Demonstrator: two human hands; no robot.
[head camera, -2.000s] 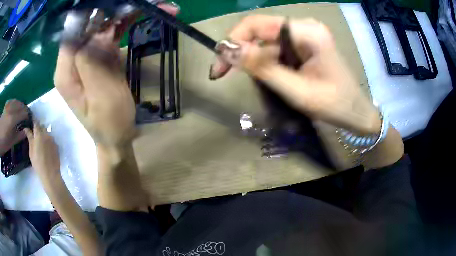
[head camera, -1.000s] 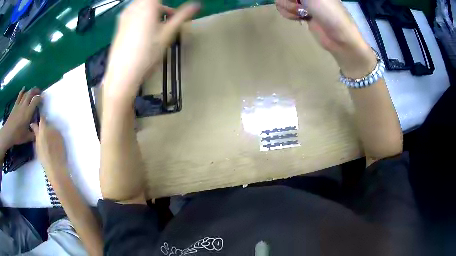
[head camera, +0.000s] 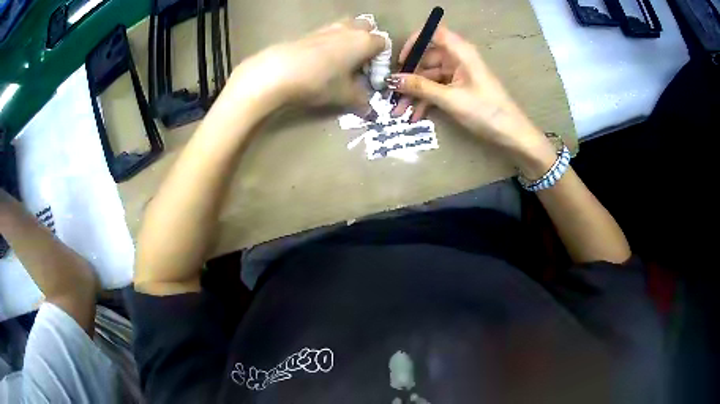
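A small white backing sheet (head camera: 401, 151) with several short dark notched strips (head camera: 403, 139) lies on the brown cardboard (head camera: 316, 193). My right hand (head camera: 450, 88) holds black tweezers (head camera: 425, 38) like a pen; their tips are hidden among the fingers just above the sheet. My left hand (head camera: 331, 67), with white coverings (head camera: 380, 61) on its fingers, reaches in from the left at the sheet's upper edge. Its fingertips are partly hidden, and I cannot tell if they hold the sheet or a strip.
Black frames (head camera: 124, 102) lie on the cardboard at upper left, some overlapped (head camera: 185, 110). More black frames (head camera: 631, 20) lie on the white surface (head camera: 584, 67) at upper right. A neighbour's arm (head camera: 51, 256) is at far left, with the green bench (head camera: 47, 47) behind.
Both my hands have come together at the backing sheet. The tweezers show clearly in my right hand. The view has shifted, and a frame beside the overlapped ones at upper left is uncovered.
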